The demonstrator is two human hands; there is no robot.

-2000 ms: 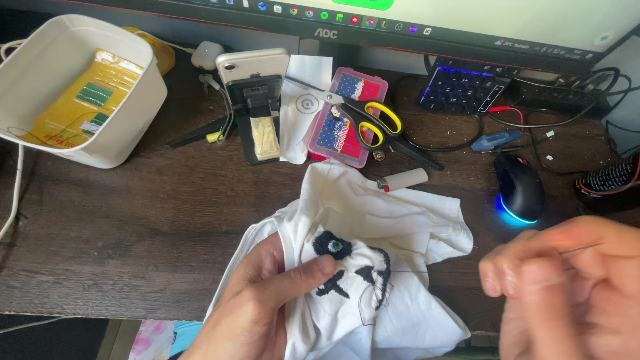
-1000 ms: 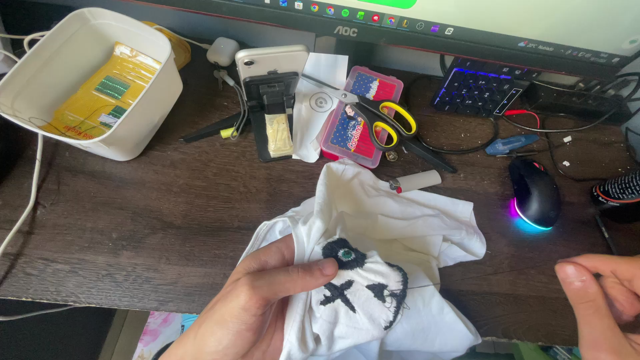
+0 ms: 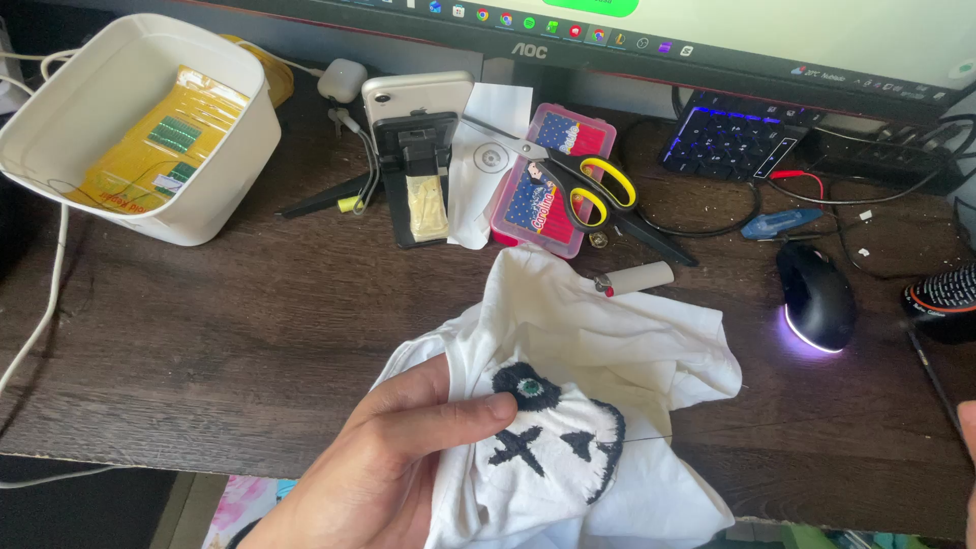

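My left hand (image 3: 404, 442) grips a white cloth garment (image 3: 610, 328), its thumb on top beside a black embroidered patch with a green centre. Below the thumb are a black stitched cross (image 3: 518, 450) and a small black shape, with a curved black stitched outline (image 3: 612, 457) at the right. A dark thread (image 3: 648, 439) runs rightward from that outline across the cloth. Of my right hand (image 3: 968, 427) only a sliver shows at the right edge; its fingers are out of frame, so what it holds is hidden.
Scissors (image 3: 568, 171) with black and yellow handles lie on a plastic case (image 3: 526, 221). Nearby are a lighter (image 3: 640, 279), a phone (image 3: 419, 95) on a stand and a paper strip (image 3: 488, 152). A white bin (image 3: 252, 152) stands left; a mouse (image 3: 816, 293), blue tool (image 3: 781, 223) and can (image 3: 942, 301) sit right.
My right hand has moved rightward, away from the cloth, and is nearly out of view. My left hand keeps its hold on the garment.
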